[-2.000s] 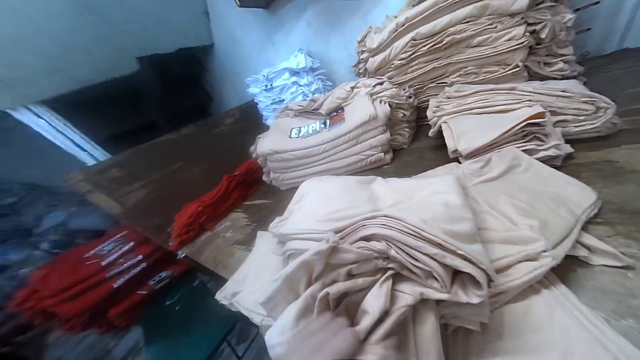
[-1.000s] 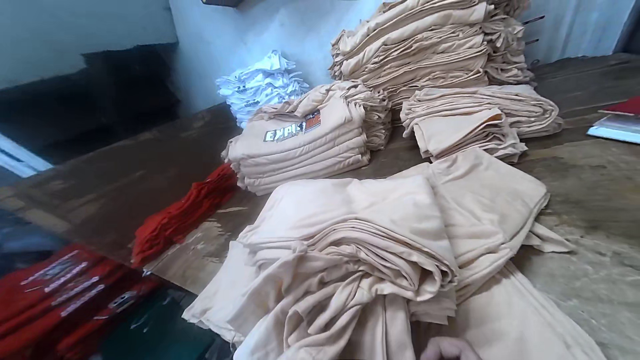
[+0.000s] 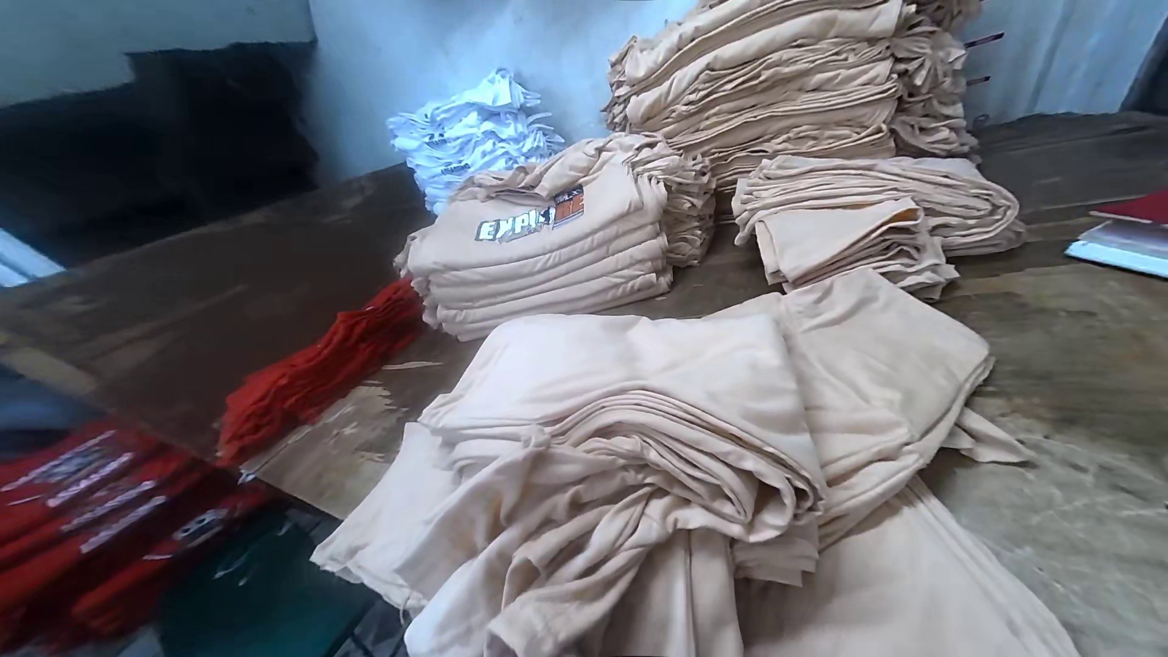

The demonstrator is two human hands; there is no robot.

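Note:
Neither my left hand nor my right hand shows at this moment. Nearest to me, a loosely folded pile of beige fabric pieces [image 3: 630, 365] lies on the wooden table, its near side bunched and hanging toward the edge. More beige cloth [image 3: 876, 356] spreads under and to the right of it. Behind stands a neat stack of folded beige garments [image 3: 547, 265] with a printed design on the top one. A smaller folded beige bundle [image 3: 839, 242] rests to the right of that stack.
A tall beige fabric stack [image 3: 766, 82] and a white cloth pile [image 3: 474, 132] stand by the wall. Red cloth [image 3: 319, 374] lies along the left table edge, with printed red garments [image 3: 91, 520] below it. Books or pads [image 3: 1127, 242] lie at the far right of the wooden table [image 3: 1086, 365].
A hand that showed at the bottom edge, on or beside the near beige pile, in both earlier frames is out of sight now. The view has shifted to the right.

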